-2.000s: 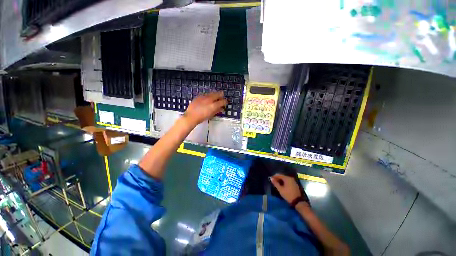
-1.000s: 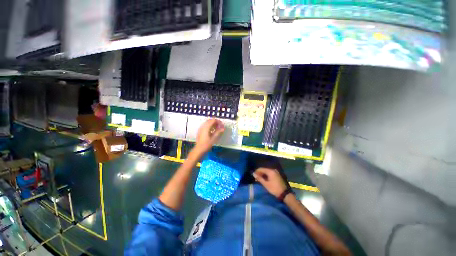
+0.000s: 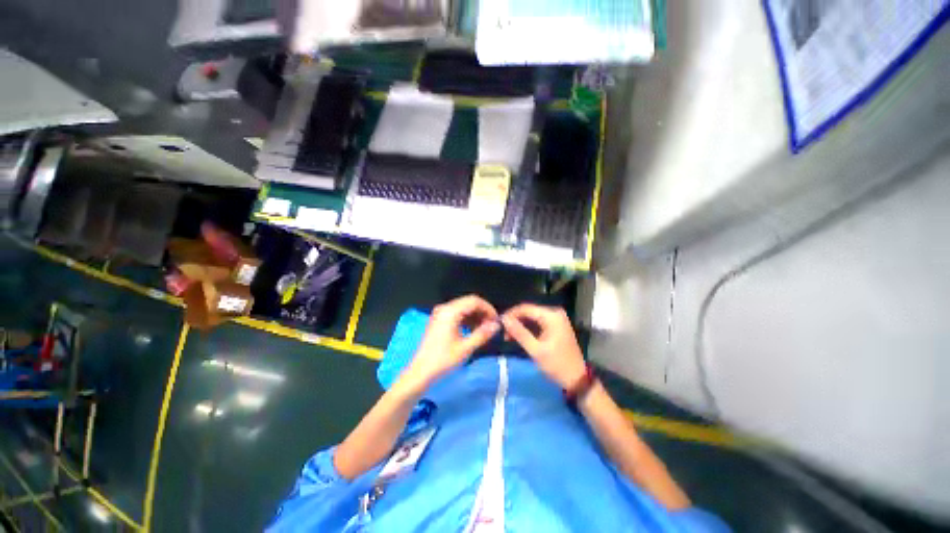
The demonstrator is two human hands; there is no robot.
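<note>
My left hand (image 3: 456,335) and my right hand (image 3: 546,338) are in front of my chest, below the bench's front edge. Their fingertips meet around something tiny and dark (image 3: 500,321), too small to tell what it is. The black pocket tray (image 3: 415,180) lies at the bench's front centre, with small squares in its lower rows. No hand is on it. The yellow calculator (image 3: 489,195) lies at the tray's right.
Paper sheets (image 3: 411,125) lie behind the tray. More black trays lie left (image 3: 330,125) and right (image 3: 555,224) on the bench. A blue stool (image 3: 401,352) is below. Cardboard boxes (image 3: 218,302) and a black bin (image 3: 304,279) stand on the floor at left. A pale wall is at right.
My left hand has left the tray and moved down to my chest, meeting my right hand, which is raised slightly. The view has shifted, so the bench looks smaller and farther away.
</note>
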